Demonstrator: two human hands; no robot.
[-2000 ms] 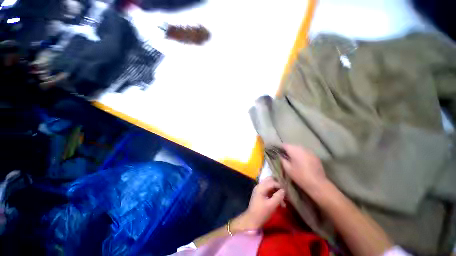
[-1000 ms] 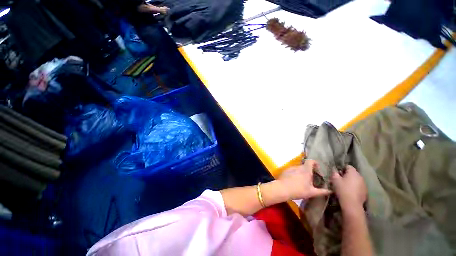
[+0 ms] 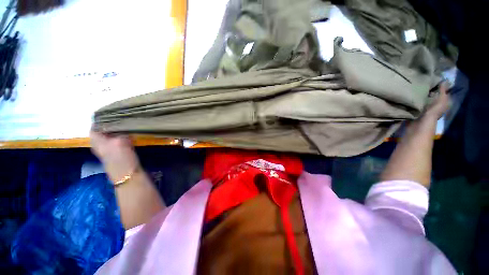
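Observation:
A khaki garment (image 3: 214, 115) is stretched sideways along the table's front edge, between my two hands. Raised seams and folds run along its length. My left hand (image 3: 111, 147) grips its far left end, with a gold bracelet on the wrist. My right hand (image 3: 438, 102) holds cloth at the right end; its fingertips are partly hidden and blurred. More khaki cloth (image 3: 273, 27) lies behind, with a small white label (image 3: 247, 48). A second white label (image 3: 410, 35) shows on khaki cloth at the upper right. No tool or fastener is visible.
The white table (image 3: 64, 102) has yellow edging and a yellow joint strip (image 3: 175, 48). Black cords (image 3: 8, 59) lie at the far left, and a brown fuzzy strip (image 3: 38, 5) at the top left. A blue plastic bag (image 3: 69, 231) is below the table at the left.
My hands have moved from close together to wide apart, left hand leftward and right hand rightward. The bunched garment is now drawn out lengthwise between them. The view has turned to the right.

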